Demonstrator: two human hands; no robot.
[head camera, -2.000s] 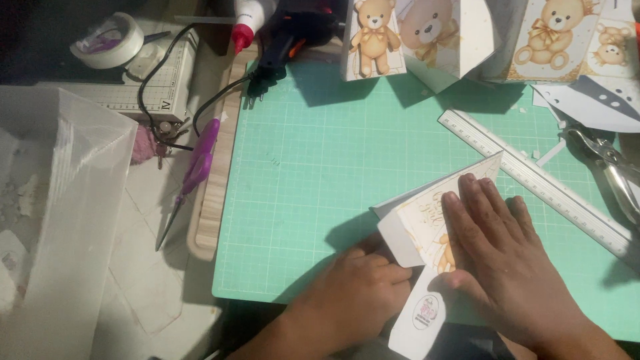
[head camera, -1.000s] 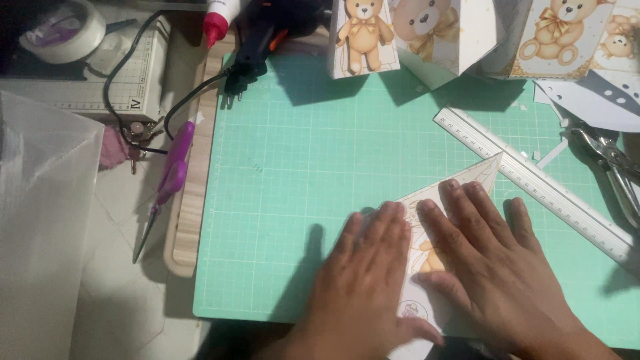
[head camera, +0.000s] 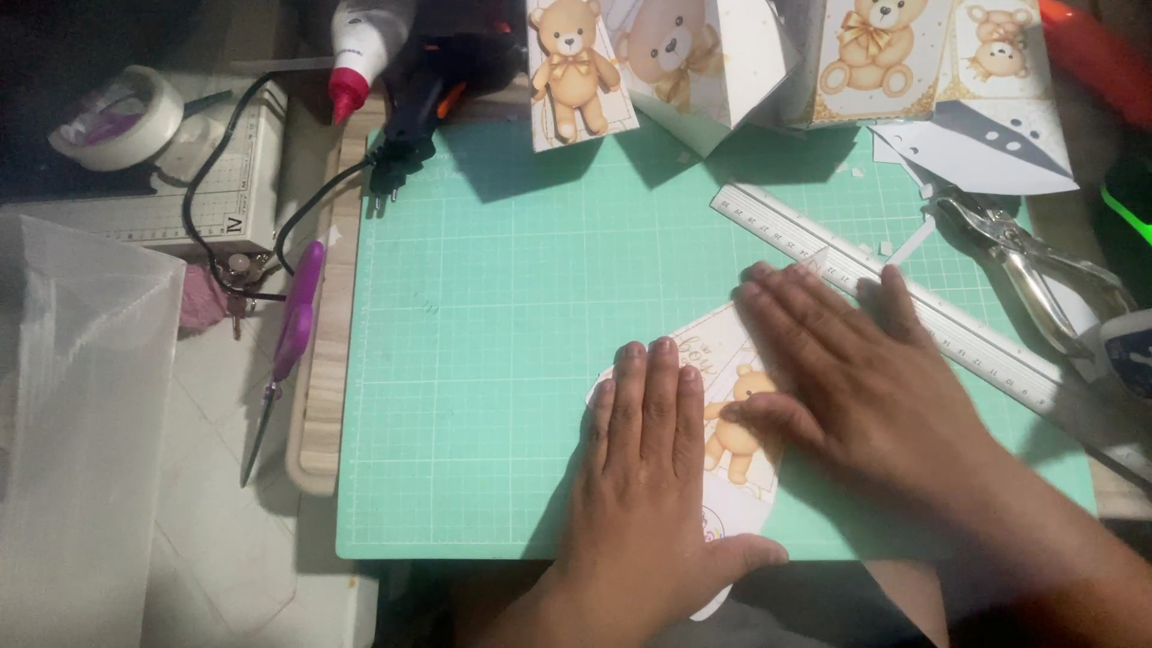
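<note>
A printed paper piece with a teddy bear (head camera: 740, 441) lies flat on the green cutting mat (head camera: 486, 360), near its front edge. My left hand (head camera: 643, 459) rests palm down on the left part of the paper, fingers extended, thumb pointing right. Across its upper right part my right hand (head camera: 837, 369) lies flat, fingers spread a little, with its fingertips close to the clear ruler (head camera: 954, 328). Neither hand grips anything. Much of the paper is hidden under both hands, and its rounded lower end sticks out beyond the mat's front edge.
Purple-handled scissors (head camera: 299, 315) lie left of the mat, by a translucent container (head camera: 90, 405). Behind stand a glue bottle (head camera: 360, 45), a dark glue gun (head camera: 441, 63) and several bear-printed paper boxes (head camera: 576, 81). A metal hole punch (head camera: 1026, 261) lies at right, among paper scraps.
Two seconds ago the paper was partly raised and folded, with my left hand at its lower left side. Now it lies flat, and my left hand is on top of it.
</note>
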